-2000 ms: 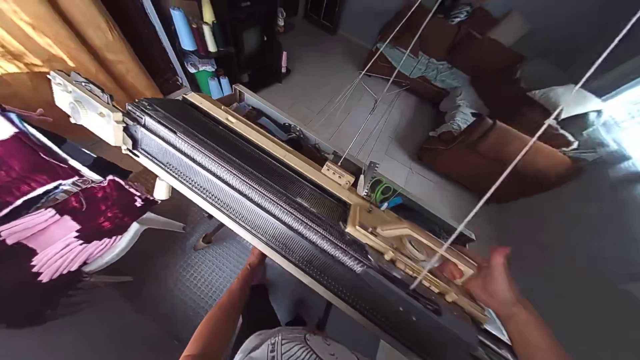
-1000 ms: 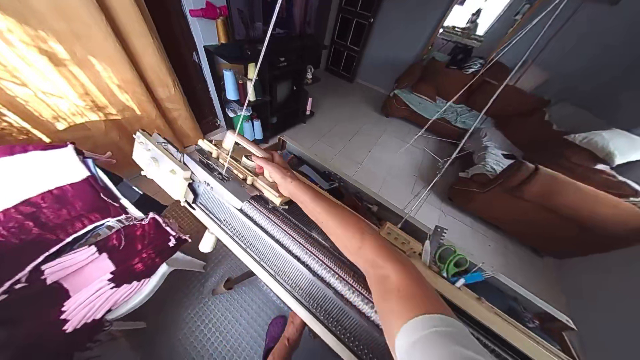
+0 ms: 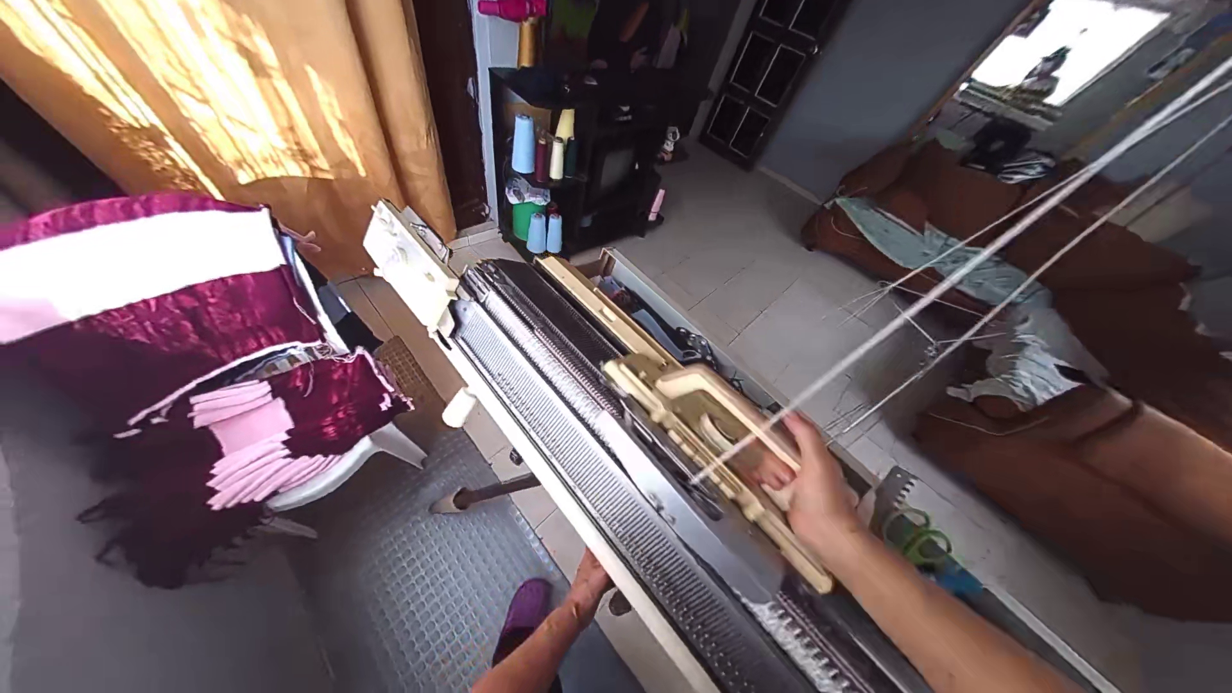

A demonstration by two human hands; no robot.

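A knitting machine with a long needle bed (image 3: pixel 568 423) runs diagonally through the view. My right hand (image 3: pixel 818 486) grips the handle of its cream carriage (image 3: pixel 717 433), around the middle of the bed. White yarn (image 3: pixel 866 346) slants down from the upper right to the carriage. Along the bed lies pale knitting (image 3: pixel 799 640) on the needles. My left hand (image 3: pixel 589 582) is at the near edge of the machine, below the bed; its fingers are partly hidden by that edge, so its hold cannot be told.
Maroon and pink knitted pieces (image 3: pixel 250 423) lie over a white plastic chair (image 3: pixel 332 474) at left. Green-handled scissors (image 3: pixel 919 539) lie behind the machine. Yarn cones (image 3: pixel 523 144) stand on a black shelf. A brown sofa (image 3: pixel 1020 481) holds cloths. A purple shoe (image 3: pixel 527 608) shows below.
The right hand and carriage were near the right end, then at the far left end, and are now back around the middle. The left hand remains low beside the near edge.
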